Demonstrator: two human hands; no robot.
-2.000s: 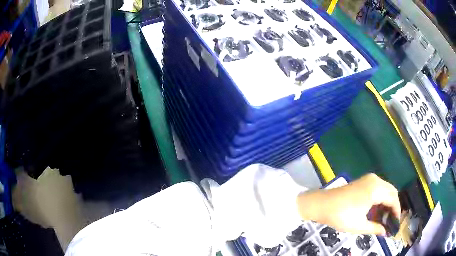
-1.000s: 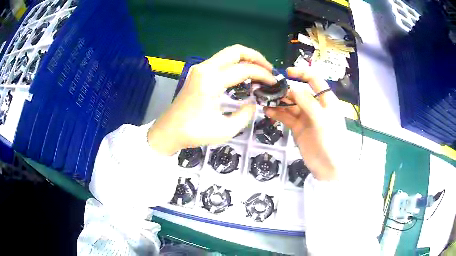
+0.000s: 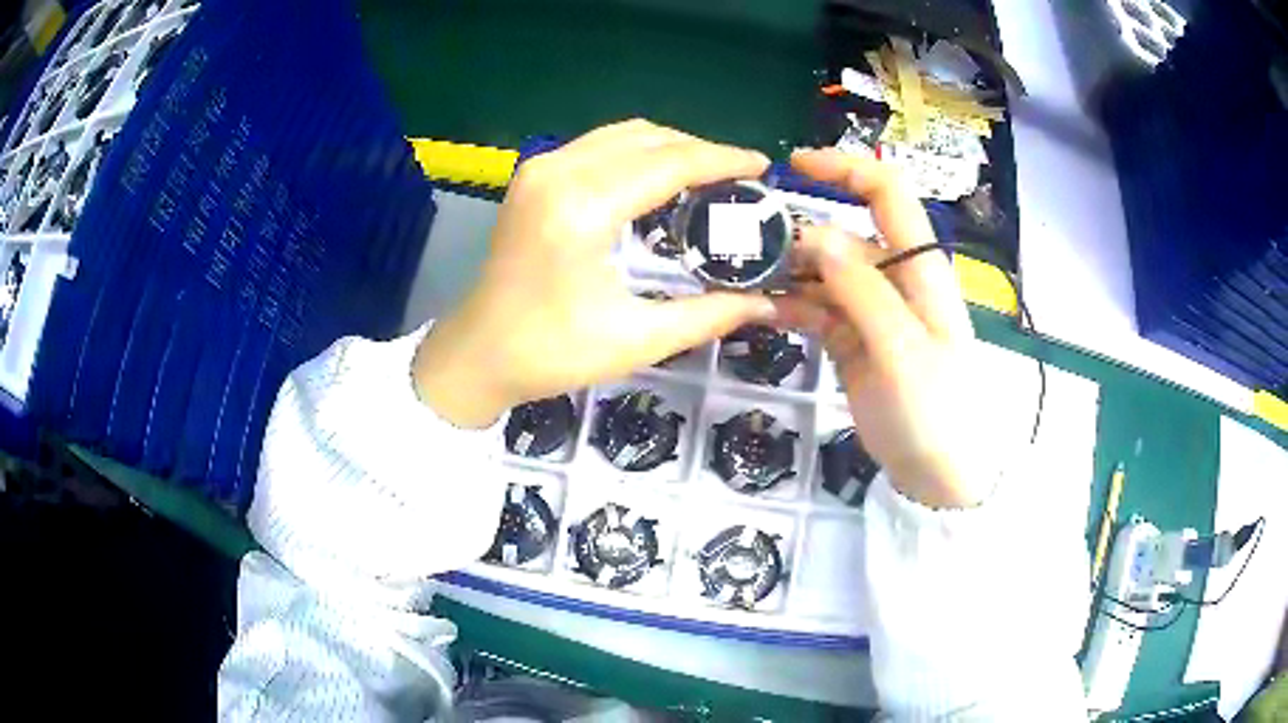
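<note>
A round smartwatch unit (image 3: 736, 237) is held above the tray, its glossy front facing me with a lit white square pattern on black. My left hand (image 3: 572, 269) grips its rim between thumb and fingers. My right hand (image 3: 883, 304) is at its right side, holding a thin black charging cable (image 3: 915, 254); the cable's small end is hidden between fingers and watch. Below, the white tray (image 3: 826, 565) with a blue frame holds several watch units (image 3: 753, 449), one per pocket. The two nearest show pale ring-like faces.
Tall blue stacked trays (image 3: 240, 283) stand at left, with more stacked trays (image 3: 1229, 212) at right. A scrap pile (image 3: 925, 120) lies beyond the tray. A power strip (image 3: 1126, 600), power adapter (image 3: 1201, 551) and yellow pencil (image 3: 1109, 523) lie at right.
The held watch has turned from edge-on so its lit face now shows towards me. Earlier, my left arm reached across beside the stacks; now both hands are at the watch.
</note>
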